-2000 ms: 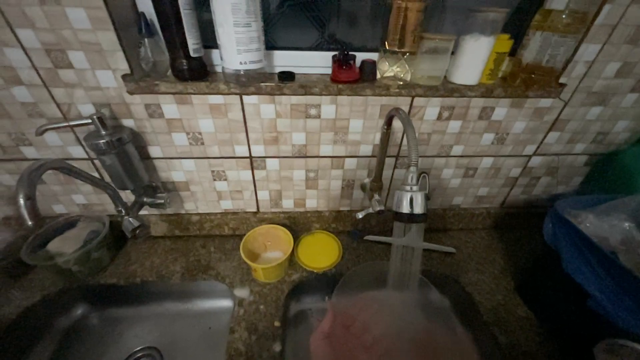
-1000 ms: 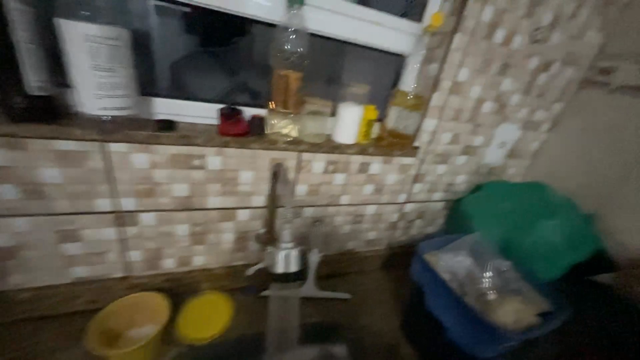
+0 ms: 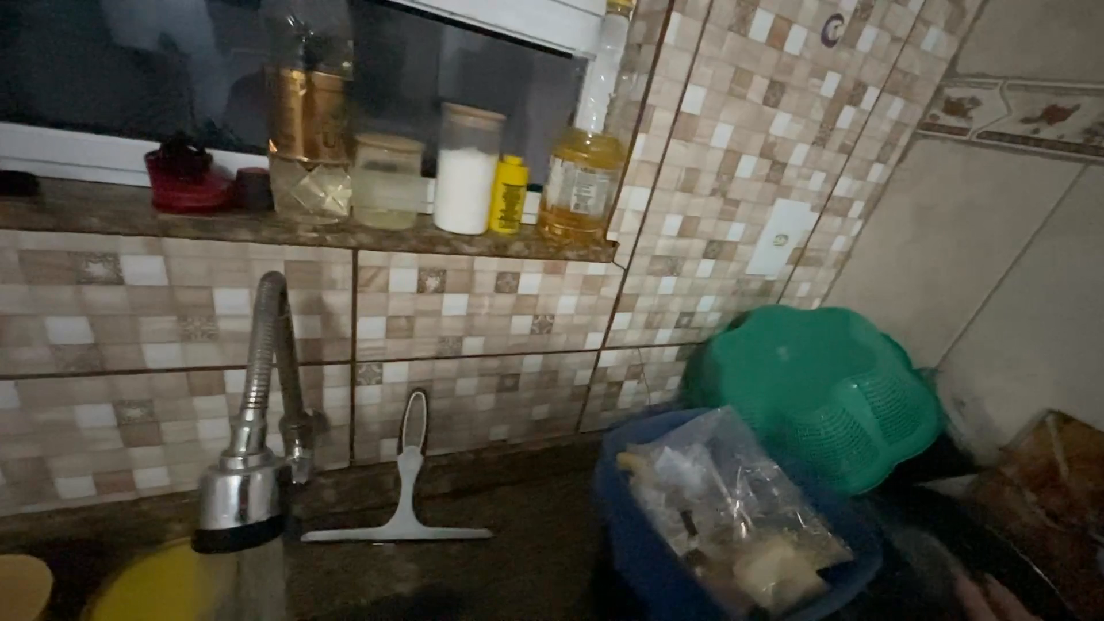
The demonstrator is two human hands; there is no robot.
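Observation:
At the bottom right edge, part of my right hand (image 3: 992, 597) shows, blurred and mostly cut off, beside a dark, round-edged thing; whether it holds anything cannot be made out. My left hand is out of view. Left of the right hand stands a blue plastic bin (image 3: 621, 535) with a clear plastic bag (image 3: 733, 483) and scraps in it. Behind the bin leans a green plastic colander (image 3: 802, 379). On the left, water runs from the chrome faucet head (image 3: 241, 496). A grey squeegee (image 3: 407, 492) leans against the tiled wall.
A yellow lid (image 3: 147, 582) and the rim of a yellow tub (image 3: 21, 586) lie at bottom left. Above, the stone sill (image 3: 483, 244) holds an oil bottle (image 3: 582, 185), a jar of white powder (image 3: 466, 190), a small yellow bottle (image 3: 509, 197) and a red boot-shaped ornament (image 3: 190, 181).
The view has swung right, bringing the bin and colander closer to the middle. A hand was under the running water two seconds ago; now a hand shows at the bottom right.

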